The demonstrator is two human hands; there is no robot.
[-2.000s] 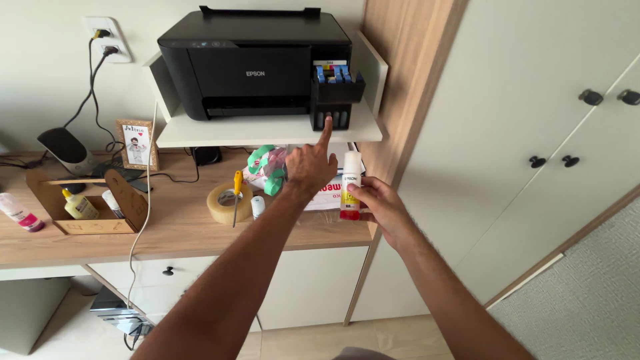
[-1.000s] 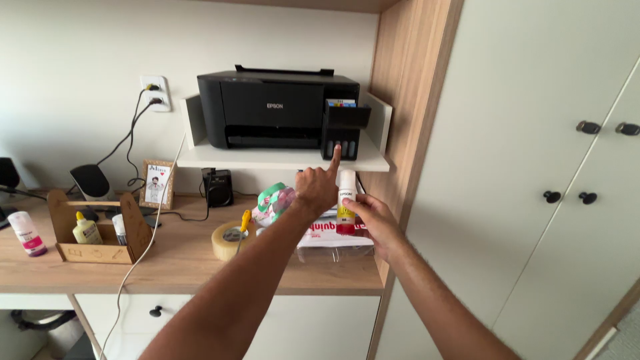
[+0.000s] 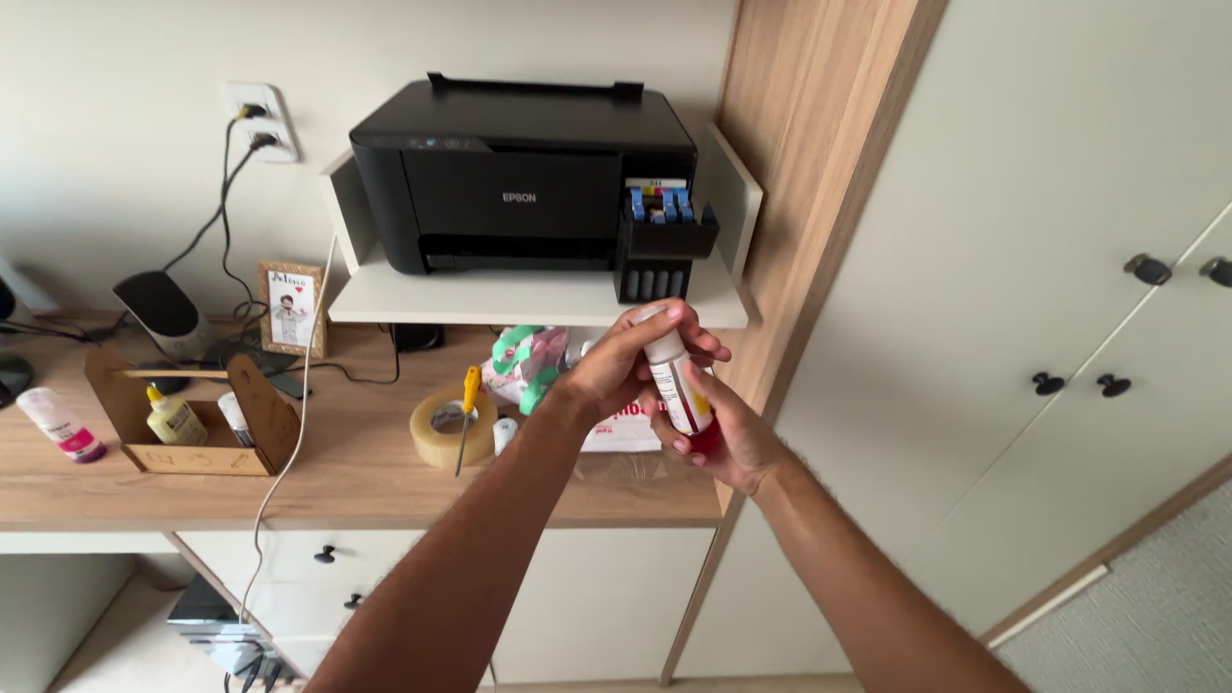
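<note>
My right hand (image 3: 731, 423) is closed around the lower body of an Epson ink bottle (image 3: 681, 395), which has a white cap, a yellow-marked label and reddish ink at its base. At the top of the bottle, my left hand (image 3: 626, 356) grips the white cap (image 3: 658, 332). Both hands are in front of and below a black Epson printer (image 3: 520, 197) on a white shelf. The printer's ink tank unit (image 3: 664, 231) has its lid raised, with blue tank caps showing inside. Dark tank windows line its front.
On the wooden desk (image 3: 356, 491) lie a tape roll (image 3: 433, 443), a yellow-handled screwdriver (image 3: 471, 390), a plastic bag (image 3: 525, 361), a wooden caddy (image 3: 202, 460) with glue, and a magenta ink bottle (image 3: 60, 423). A white cable (image 3: 306, 385) hangs over the front edge. Cabinet doors stand right.
My left hand has left the front of the ink tanks, where its finger pointed, and has come down onto the bottle's cap. The bottle stays in my right hand.
</note>
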